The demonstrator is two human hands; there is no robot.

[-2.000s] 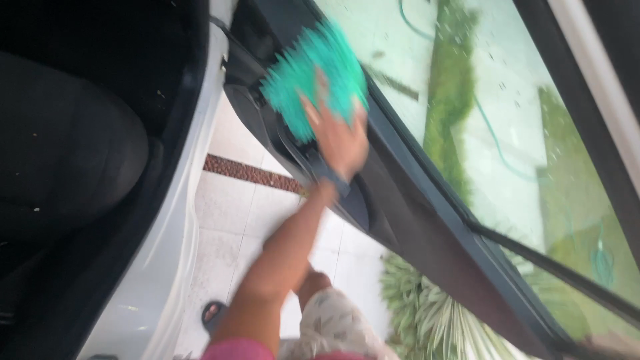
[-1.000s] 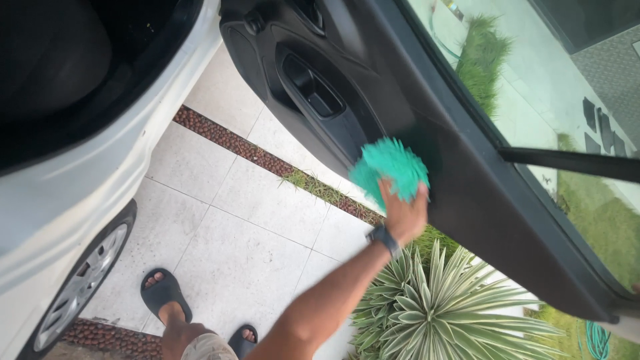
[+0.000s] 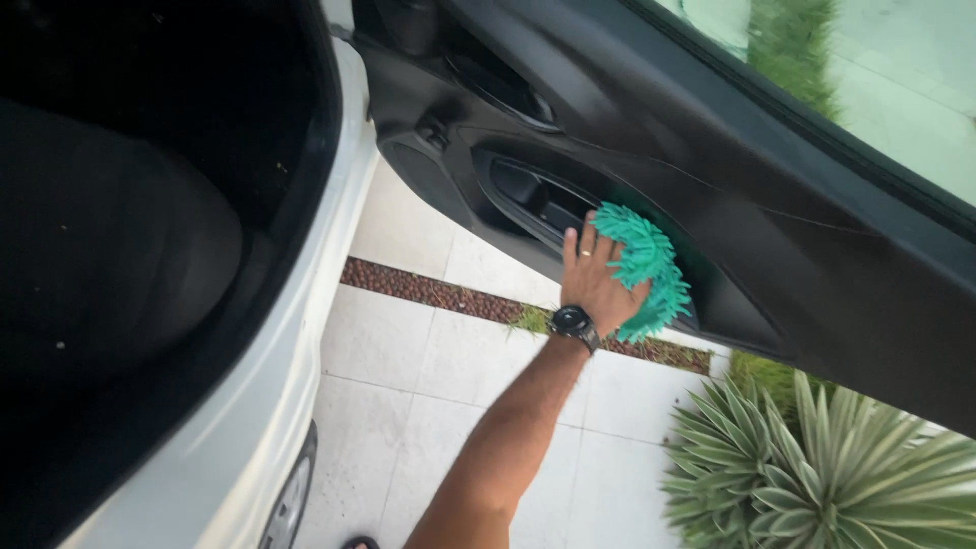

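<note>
My left hand (image 3: 602,293), with a dark watch on the wrist and a ring on one finger, is on a teal chenille microfiber duster or mitt (image 3: 648,263). The hand's back faces the camera, and the mitt bulges out on the thumb side and under the fingers. Mitt and fingertips lie against the black inner panel of an open car door (image 3: 732,206), at the end of the pull-handle recess (image 3: 545,198). How far the fingers curl around the mitt is partly hidden. My right hand is not in view.
The white car body (image 3: 305,282) and dark seat (image 3: 114,229) are at left, with a wheel (image 3: 293,496) below. Pale paving tiles (image 3: 473,366) and a pebble strip (image 3: 427,293) lie beneath the door. A spiky variegated plant (image 3: 823,473) stands by the door's lower edge.
Since one second ago, my left hand and the mitt have moved along the door panel towards the pull-handle recess. The view has also shifted.
</note>
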